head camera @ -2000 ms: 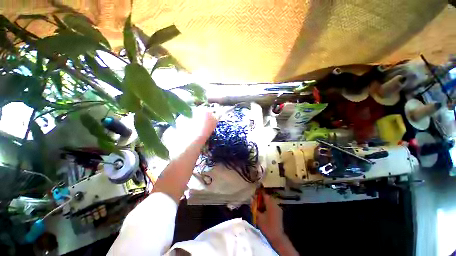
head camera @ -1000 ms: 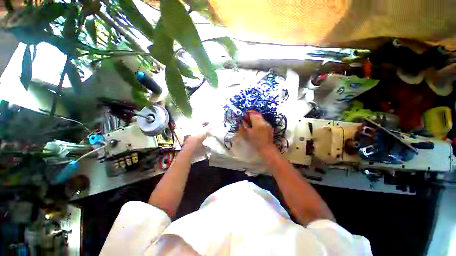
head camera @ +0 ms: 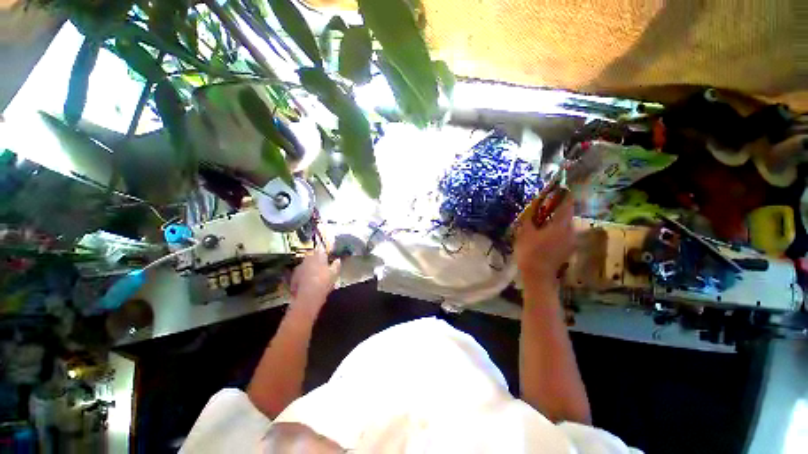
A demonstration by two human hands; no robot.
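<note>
A tangled bunch of dark blue and white cords (head camera: 490, 184) lies on a white cloth or bag (head camera: 434, 266) in front of me. My right hand (head camera: 545, 244) is at the right edge of the bunch, closed around scissors (head camera: 551, 202) with orange-red handles. The blades are hard to make out. My left hand (head camera: 314, 273) is left of the cloth, at the edge of the left machine's table. Small dark and red items are by its fingertips; whether it holds any is unclear.
A sewing machine (head camera: 611, 253) stands at the right, another machine (head camera: 235, 239) at the left with a white spool (head camera: 285, 204) on it. Plant leaves (head camera: 354, 133) hang over the back left. A yellow item (head camera: 771, 229) and cones stand at the back right.
My right hand has moved right, from the middle of the bunch to its right edge, where the orange-red handles now show. My left hand has moved off the cloth toward the left machine.
</note>
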